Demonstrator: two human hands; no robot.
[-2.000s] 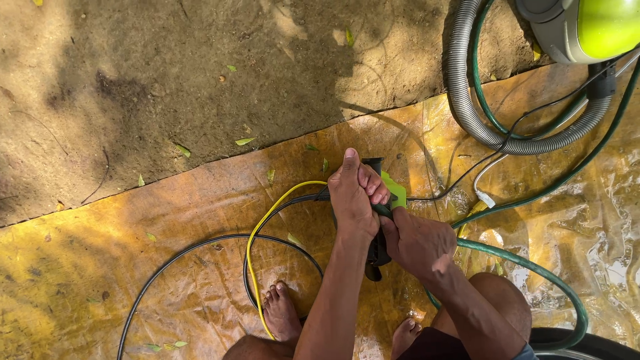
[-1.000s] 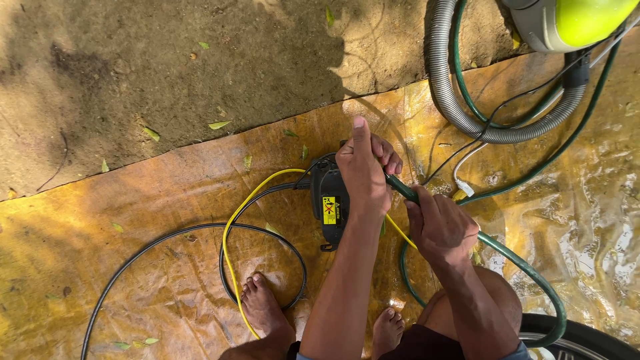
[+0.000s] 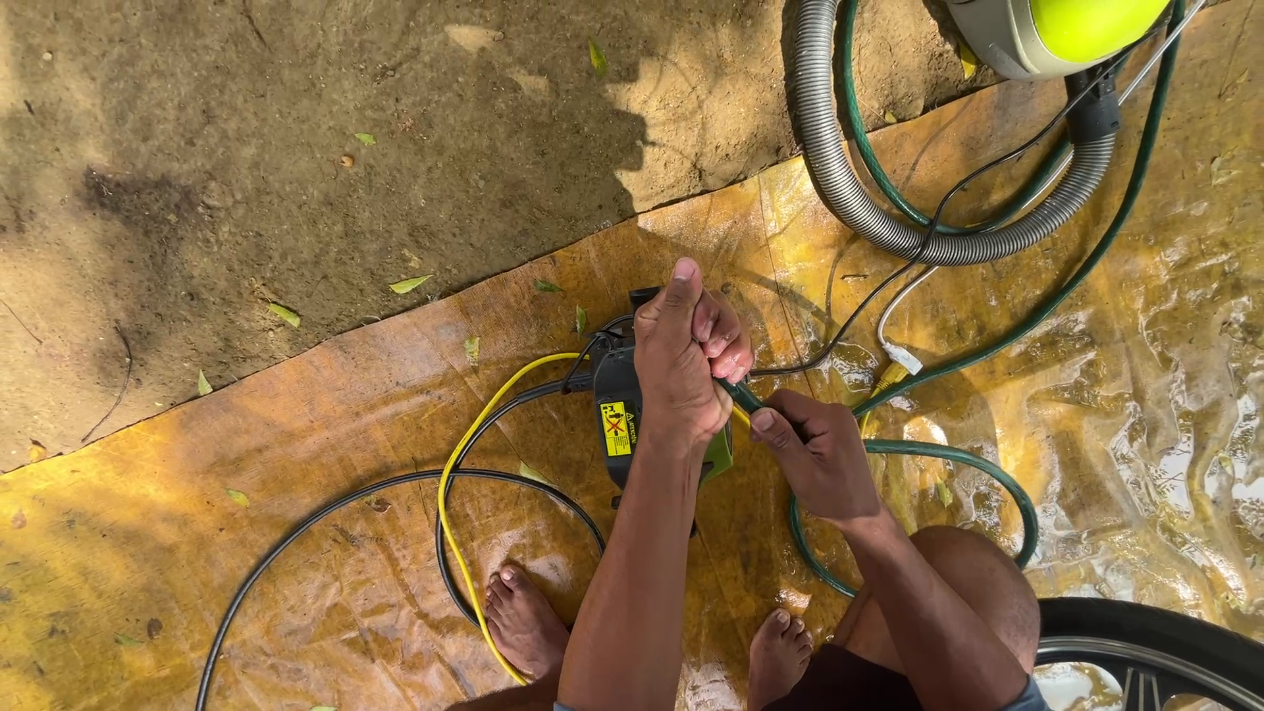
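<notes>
My left hand (image 3: 686, 355) is closed around the end of a green garden hose (image 3: 739, 395), thumb pointing up; the hose's tip is hidden in the fist. Just below and to its right, my right hand (image 3: 818, 454) grips the same hose. Beneath my left hand and forearm sits a dark and green electric machine (image 3: 620, 380), perhaps a pressure washer, bearing a yellow warning label. A black hose (image 3: 296, 533) and a yellow cord (image 3: 444, 504) curve away from its left side.
A wet yellow-brown tarp (image 3: 326, 425) borders bare dirt (image 3: 375, 178). At upper right are a grey and lime vacuum cleaner (image 3: 1047, 35) and its ribbed hose (image 3: 825, 128). A white plug joined to a yellow connector (image 3: 892, 370) lies on the tarp. A wheel (image 3: 1145, 632) is at lower right.
Two seconds ago my hands were close together over the machine; now my right hand is farther from my left, with a short stretch of green hose showing between them.
</notes>
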